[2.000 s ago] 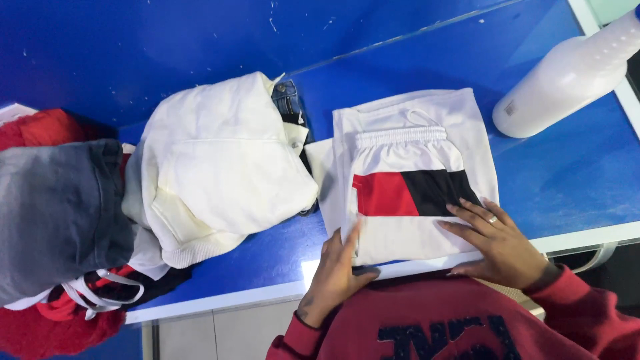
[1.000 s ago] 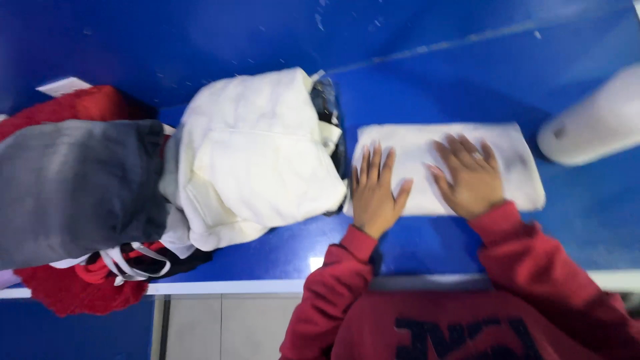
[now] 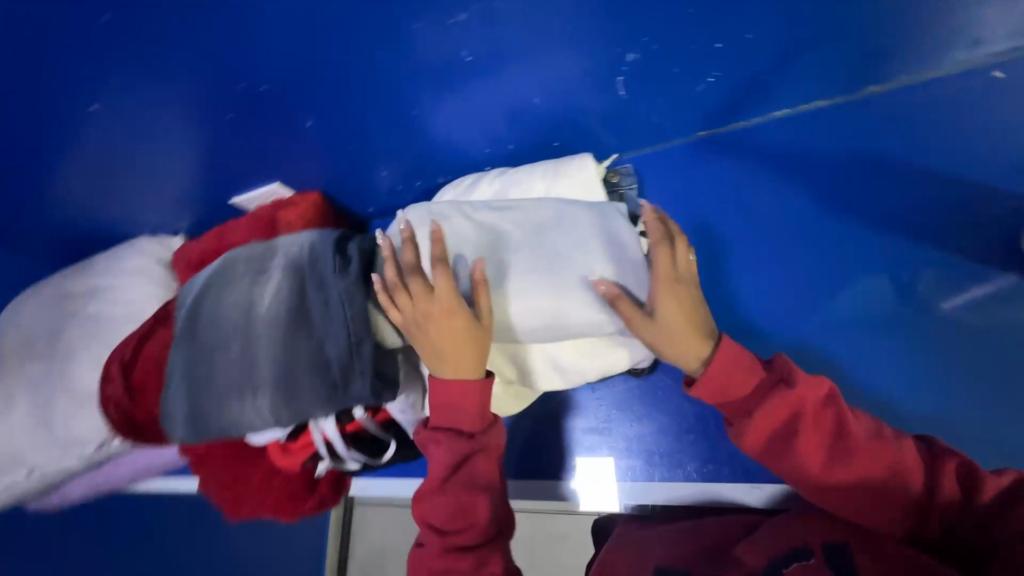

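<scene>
A folded white garment [image 3: 532, 268] lies on top of a cream garment [image 3: 552, 364] in the middle pile. My left hand [image 3: 438, 308] rests on its left part with fingers spread. At its right edge is my right hand [image 3: 668, 300], fingers apart and thumb over the cloth. A bit of blue denim [image 3: 622, 182] shows at the pile's upper right. Directly left of this pile, a dark grey folded garment [image 3: 268, 336] tops another stack, over red fabric [image 3: 272, 480] and white drawstrings [image 3: 348, 440].
More white clothing [image 3: 72, 352] and a lilac piece [image 3: 112, 478] lie at the far left. A small white item [image 3: 261, 196] is behind the stacks. The blue table has a pale front edge [image 3: 688, 494], with floor tiles [image 3: 552, 540] beyond it.
The folded white garment, alone on the table at the right under both hands a second ago, is now on the middle pile. Both hands have moved left with it. The view has shifted left.
</scene>
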